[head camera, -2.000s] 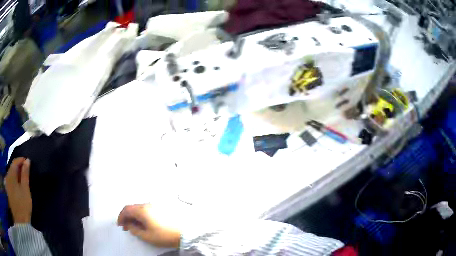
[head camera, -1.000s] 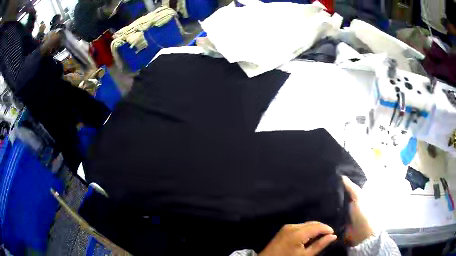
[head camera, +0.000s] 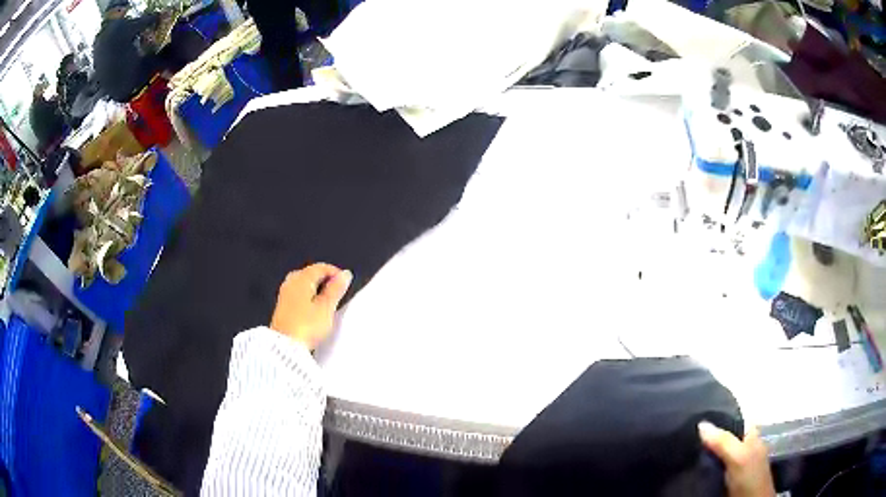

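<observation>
A large black cloth panel (head camera: 282, 194) lies spread on the left of the white table and hangs over its left edge. My left hand (head camera: 311, 303) is on this panel's right edge, thumb and fingertips closed together; whether cloth is between them is hard to tell. A second black piece (head camera: 622, 417) lies over the table's front edge at the lower right. My right hand (head camera: 738, 458) grips its right side, thumb on top, fingers partly hidden. The white sewing machine (head camera: 758, 131) stands at the right, with a blue guard (head camera: 774, 265) beside the needle area.
White cut panels (head camera: 447, 53) lie at the back, over the black panel's far edge. A dark scrap (head camera: 797, 314) and a slim tool (head camera: 863, 338) lie at the right. Maroon cloth (head camera: 835, 73) is behind the machine. Blue crates (head camera: 160, 233) and people, one in dark clothes (head camera: 121, 58), are at the left.
My hands, close together at the front a second ago, are now apart. My right hand has drawn a black piece rightward to the front edge; white table now shows between the two black pieces.
</observation>
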